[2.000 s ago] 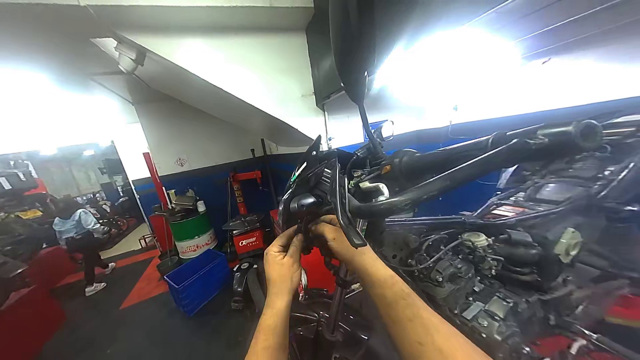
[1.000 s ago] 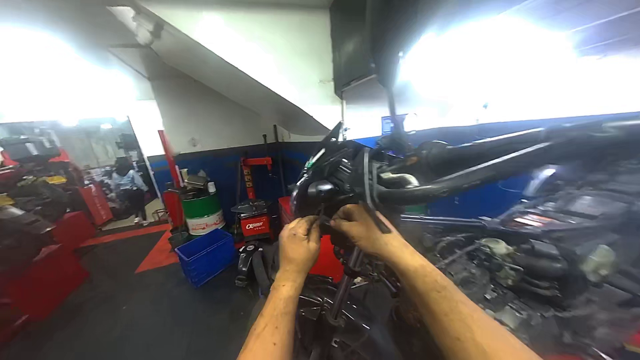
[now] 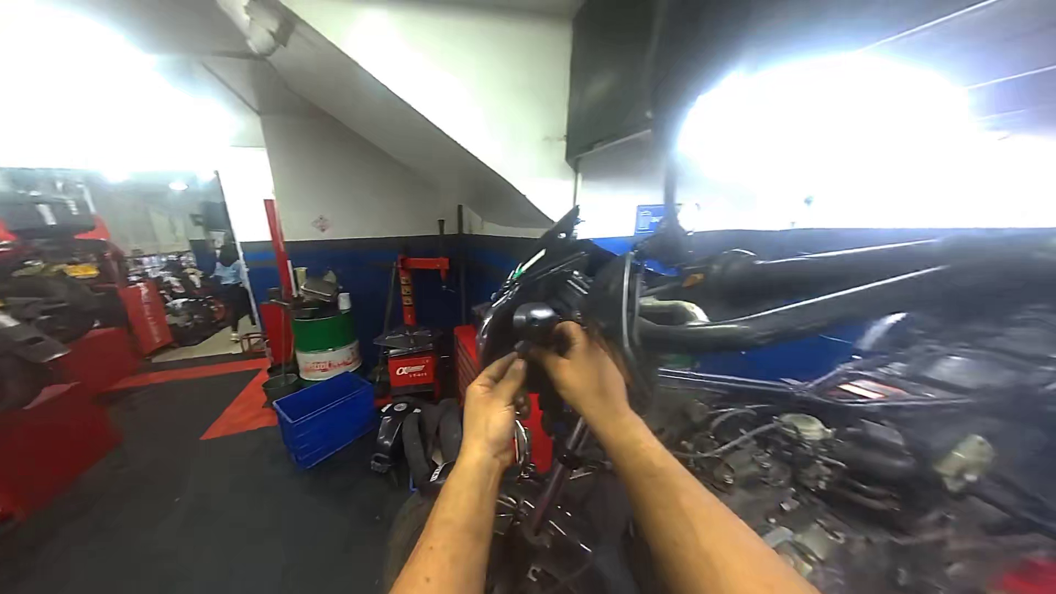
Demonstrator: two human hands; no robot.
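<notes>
Both hands work close together at the front of a partly stripped motorcycle, below its dark front fairing. My left hand has its thumb and fingertips pinched near a small dark part; what lies between them is too small to tell. Beside it, my right hand curls its fingers at a round black part, and its grip is partly hidden. The handlebar runs to the right above my right forearm. A fork tube shows between my forearms. The exposed engine is at the right, blurred.
On the floor at the left stand a blue plastic crate and a green and white drum. Behind are a red-fronted machine and a red stand. A person is far off at the left doorway.
The round black part shows more clearly above my fingertips than before. My hands stay close together at the motorcycle's front. The view has turned somewhat left.
</notes>
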